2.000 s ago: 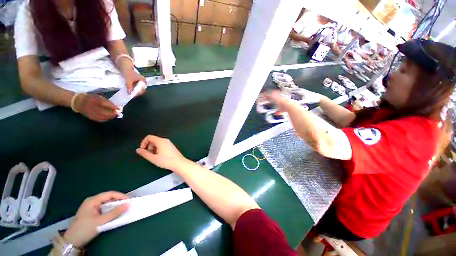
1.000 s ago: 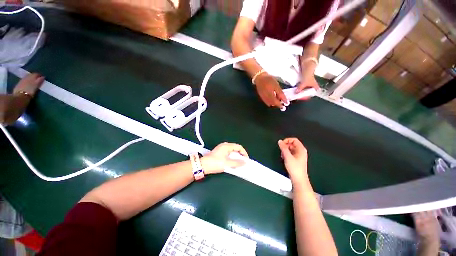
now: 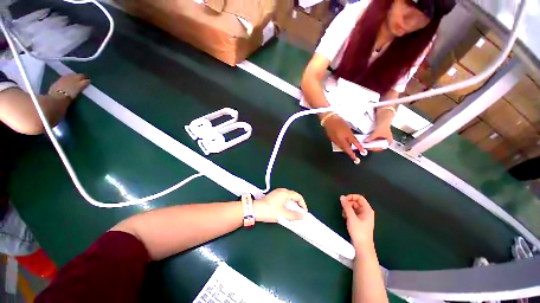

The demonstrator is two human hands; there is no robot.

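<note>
My left hand is closed on a long white sticker sheet over the near metal rail. Its printed side cannot be made out. My right hand is over the belt, right of the sheet and apart from it, thumb and fingertips together. Whether a sticker is between them cannot be told. Two white loop-shaped housings lie side by side on the green belt, ahead and left of my hands. No hand touches them. A printed spare label sheet lies on the green side table, cut off by the bottom edge.
A white cable loops across the view near my left hand. A person across the belt holds a white strip. Another person's hand rests at far left. A brown carton stands across the belt. A metal post rises at right.
The view has turned left since two seconds ago. Since one second ago, the two housings sit farther left of the cable, which no longer crosses them. My hands keep nearly the same pose.
</note>
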